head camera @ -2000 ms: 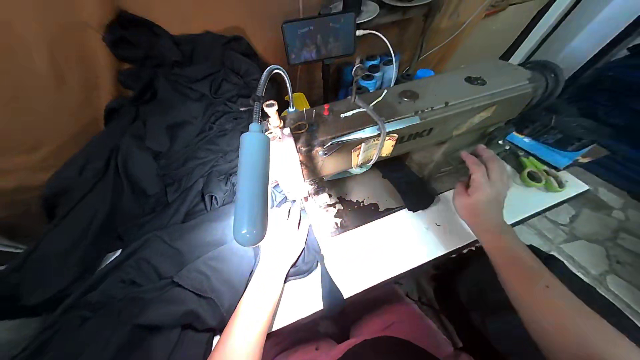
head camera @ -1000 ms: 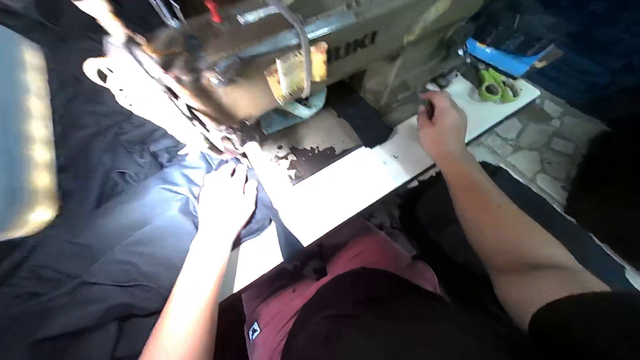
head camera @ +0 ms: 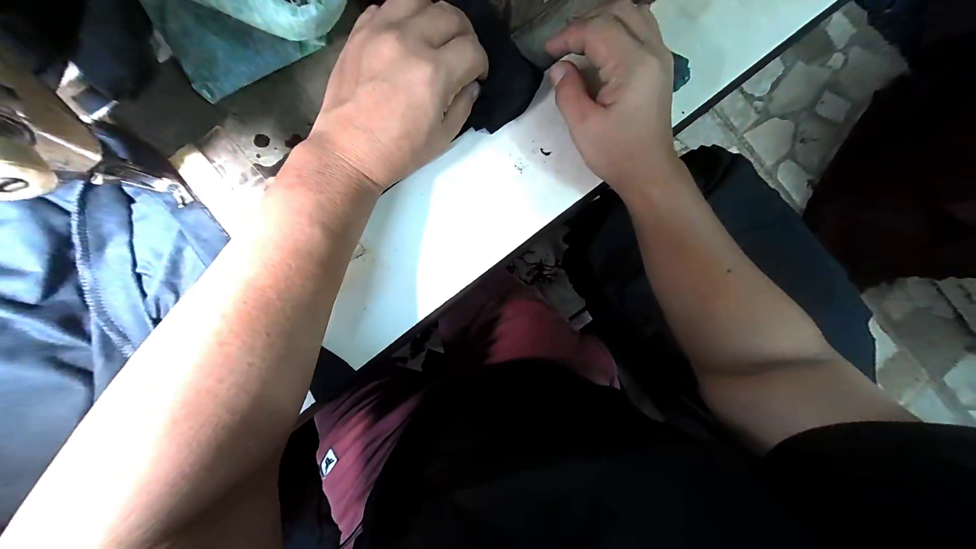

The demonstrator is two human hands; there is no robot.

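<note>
My left hand (head camera: 408, 84) lies over the dark cloth piece (head camera: 507, 72) at the top middle, its fingers curled at the cloth's left edge; whether they grip it cannot be told. Just right of that cloth is my right hand (head camera: 618, 91), thumb and forefinger curved with a gap between them; its far fingers are cut off by the frame's top, so what they hold is unclear. Under both wrists runs the white table edge (head camera: 480, 221). At the left, dark blue cloth (head camera: 46, 305) with a stitched seam lies by the sewing machine's presser foot area (head camera: 179, 187).
A greenish cloth or pouch (head camera: 229, 57) is at the upper left, beside the machine's metal bed (head camera: 267, 114), which has dark spots. More dark cloth (head camera: 770, 252) hangs below the table at the right. Stone-patterned floor (head camera: 770, 141) shows beyond the edge.
My left hand has left the blue cloth near the needle and moved right to the dark cloth piece, close to my right hand. The view has moved nearer the table.
</note>
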